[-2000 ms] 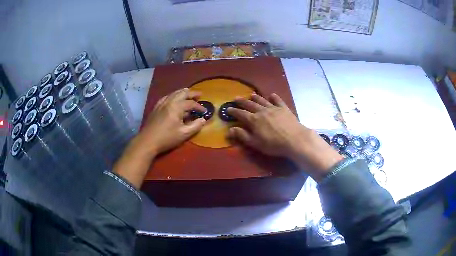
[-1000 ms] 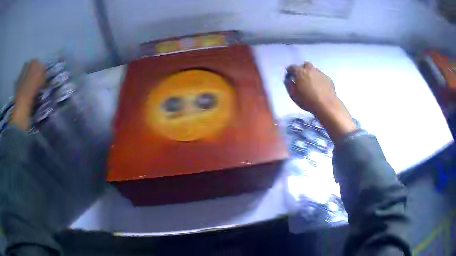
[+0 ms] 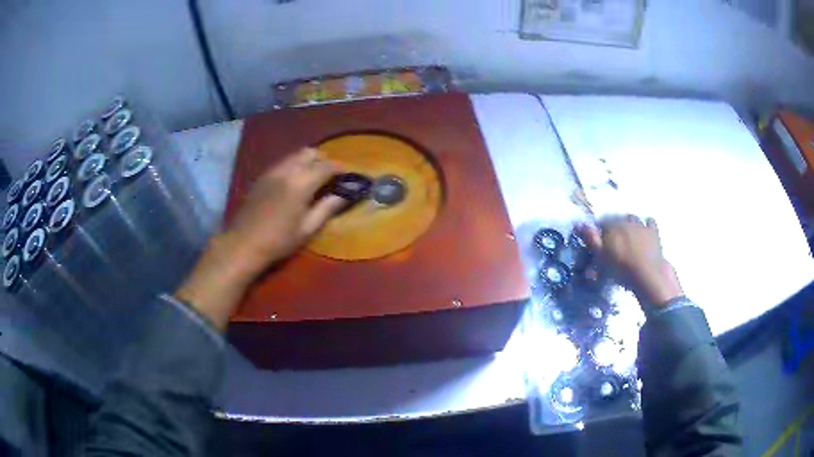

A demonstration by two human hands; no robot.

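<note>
My left hand (image 3: 290,201) holds a dark ball bearing (image 3: 351,186) between thumb and fingers, over the left part of the yellow-orange disc (image 3: 357,241) in the red-brown box (image 3: 446,259). A grey round spot (image 3: 386,190) shows on the disc just right of that bearing. My right hand (image 3: 629,250) is at the upper right of the low clear tray (image 3: 544,412), its fingertips at the bearings there. Whether it grips one cannot be told. Other bearings (image 3: 555,273) lie in this tray, some washed out by glare.
A tall clear plastic block (image 3: 125,241) with rows of bearings (image 3: 60,215) on top stands left of the box. A long strip with yellow-orange patches (image 3: 357,87) lies behind the box. An orange-brown box (image 3: 793,138) is at the far right.
Both hands were on bearings over the disc, then away at either side. My left hand has come back from the tall block with a bearing; my right hand has moved down to the low tray.
</note>
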